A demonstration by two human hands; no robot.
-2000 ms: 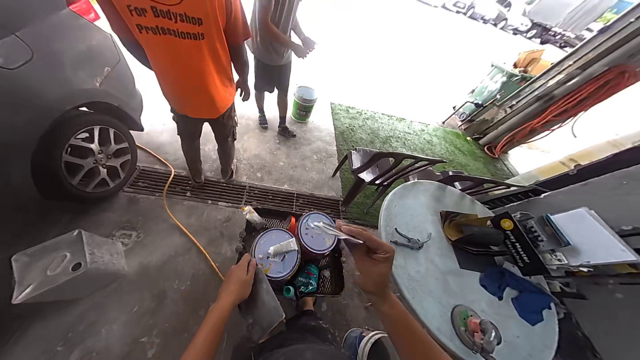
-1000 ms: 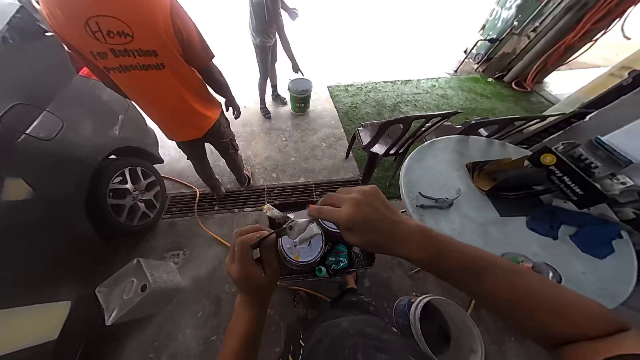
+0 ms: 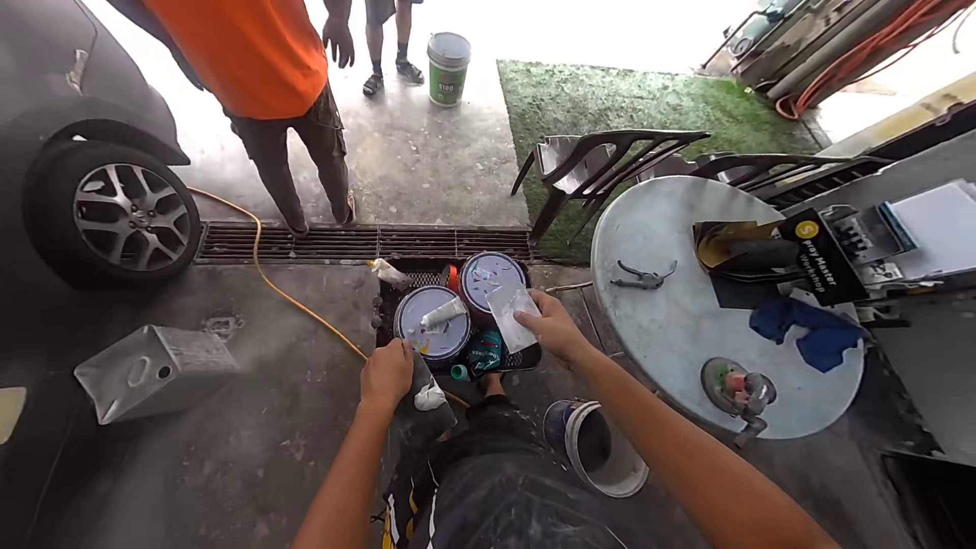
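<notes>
My left hand (image 3: 389,374) grips the upper edge of a dark flat mixing board (image 3: 421,423), which carries a lump of white filler paste (image 3: 430,395). In my right hand (image 3: 560,328) is a pale flat spreader (image 3: 512,311), held by its right edge over the black crate (image 3: 528,358). Inside the crate stand two round cans with stained lids; a white tube (image 3: 444,312) lies on the lid of the near one (image 3: 433,335), while the spreader partly covers the far one (image 3: 488,276). A green bottle (image 3: 486,351) and another white tube (image 3: 390,273) are beside them.
A grey car's wheel (image 3: 137,213) and a metal canister (image 3: 160,374) are at left. A person in an orange shirt (image 3: 244,53) stands beyond the drain grate (image 3: 320,244). An open bucket (image 3: 602,450) and a round table (image 3: 656,343) with tools are at right, near plastic chairs (image 3: 579,171).
My hands, close together over the cans one second ago, are now apart, the left with the board low and the right with the spreader at right. The other person's hand no longer reaches toward the green bucket.
</notes>
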